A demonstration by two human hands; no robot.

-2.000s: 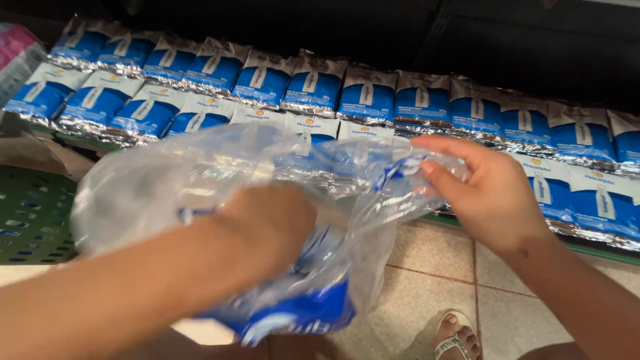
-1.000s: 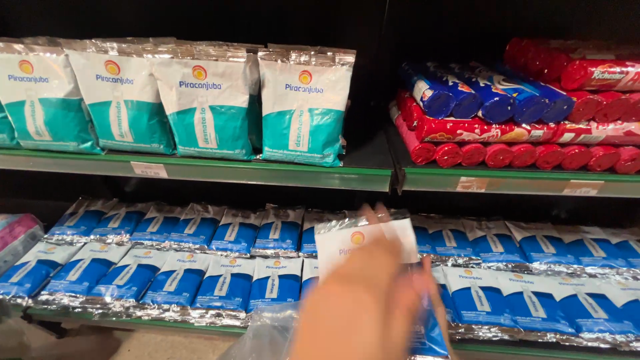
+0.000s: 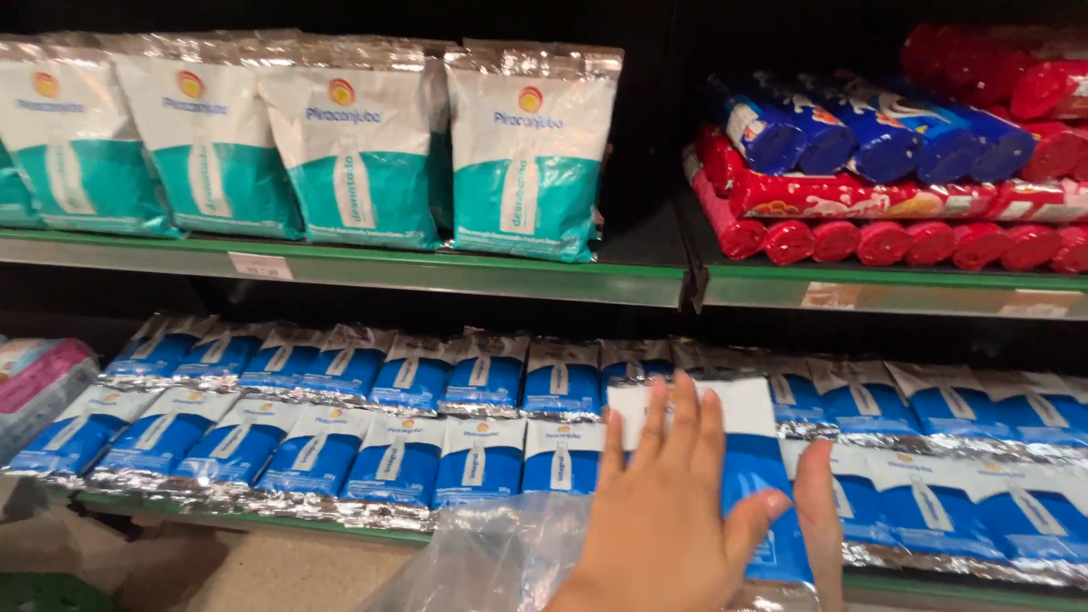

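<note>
A blue and white foil packet of Piracanjuba powdered milk is upright in front of the lower shelf. My left hand lies against its front, back of the hand toward me, fingers and thumb spread. Part of my right hand shows along the packet's right edge; its other fingers are hidden behind the packet. A clear plastic bag hangs beside and below my left hand; what grips it is hidden.
Similar blue packets lie in two rows on the lower shelf. Teal and white packets stand above. Red cylindrical packs and blue ones are stacked at the upper right. A pink package is at the left.
The view has risen from the floor and bag to the shelves. My hands have left the bag's opening seen earliest and are now at a packet; my left hand's fingers have spread on its front.
</note>
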